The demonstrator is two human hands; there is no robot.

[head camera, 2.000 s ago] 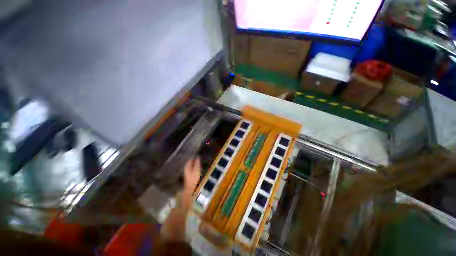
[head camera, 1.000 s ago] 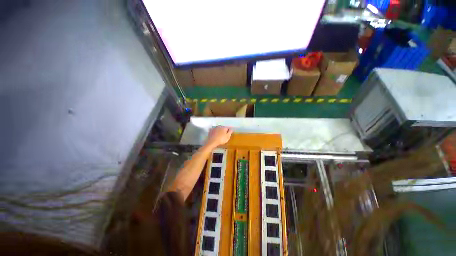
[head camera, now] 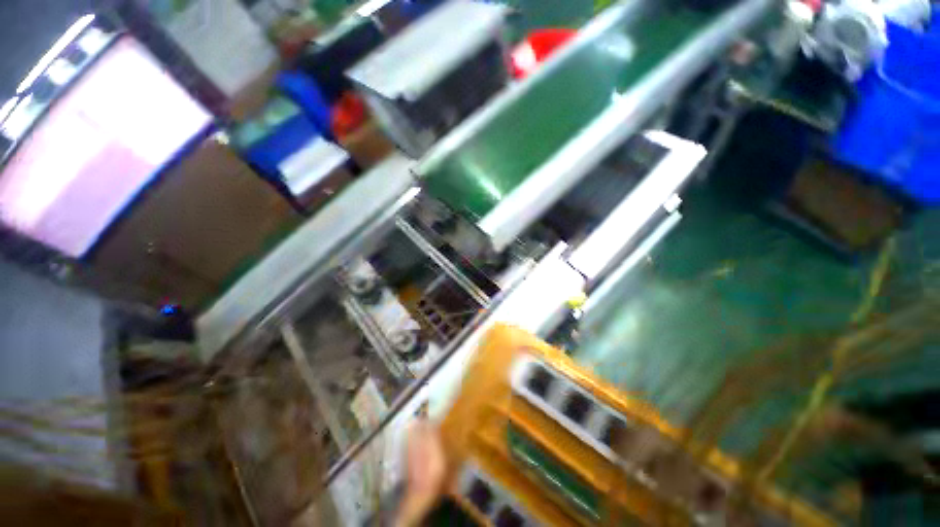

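Observation:
The orange test fixture (head camera: pixel 484 412) is at the lower right, tilted and cut off by the bottom edge. It has white-framed dark sockets along both sides and a green strip down the middle. It is off the rails, its near corner overlapping the pale edge of the line. My left hand (head camera: pixel 421 473) is blurred at the bottom centre, its fingers against the fixture's left end, gripping it. A blurred brown patch covers some sockets; I cannot tell whether it is my right hand.
Metal conveyor rails (head camera: pixel 443 257) run left of the fixture. A green conveyor belt (head camera: pixel 536 134) with pale side rails stands beyond. A monitor (head camera: pixel 103 144) is at upper left, a grey cabinet (head camera: pixel 433 62) at top centre. Blue bins (head camera: pixel 897 124) stand right on green floor.
The view has swung right and tilted. The fixture has left the rails and is now at the lower right, angled. My left hand has moved with its end.

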